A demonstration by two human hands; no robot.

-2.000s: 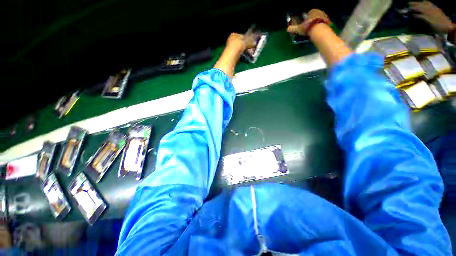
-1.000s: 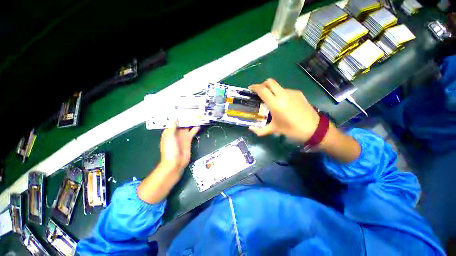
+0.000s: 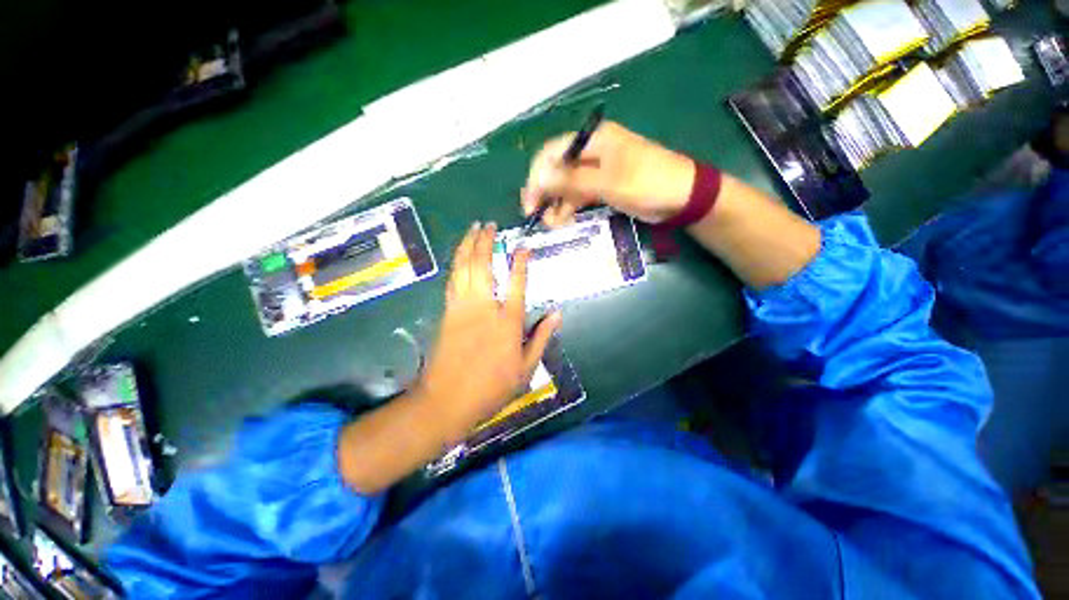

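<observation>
An open phone unit with a white inside (image 3: 577,267) lies on the green mat at mid-frame. My left hand (image 3: 478,334) lies over its left end with fingers spread. My right hand (image 3: 592,176) grips a thin dark tool (image 3: 583,136) over the unit's upper edge; the tool's tip is hard to make out. A second open phone unit (image 3: 352,267), with a green board end and an orange-gold strip, lies to the left. A third unit (image 3: 551,395) lies nearer my body, partly hidden under my left hand.
Battery stacks (image 3: 918,103) stand at upper right beside a black glassy phone (image 3: 801,150). More open phone units (image 3: 120,440) lie at lower left. The raised conveyor (image 3: 387,111) with its white edge runs behind, carrying units. A person's blue sleeve shows at right.
The two units that were near my hands now lie apart on the mat. My right hand has taken hold of the dark tool. My left hand has moved right, over the middle unit.
</observation>
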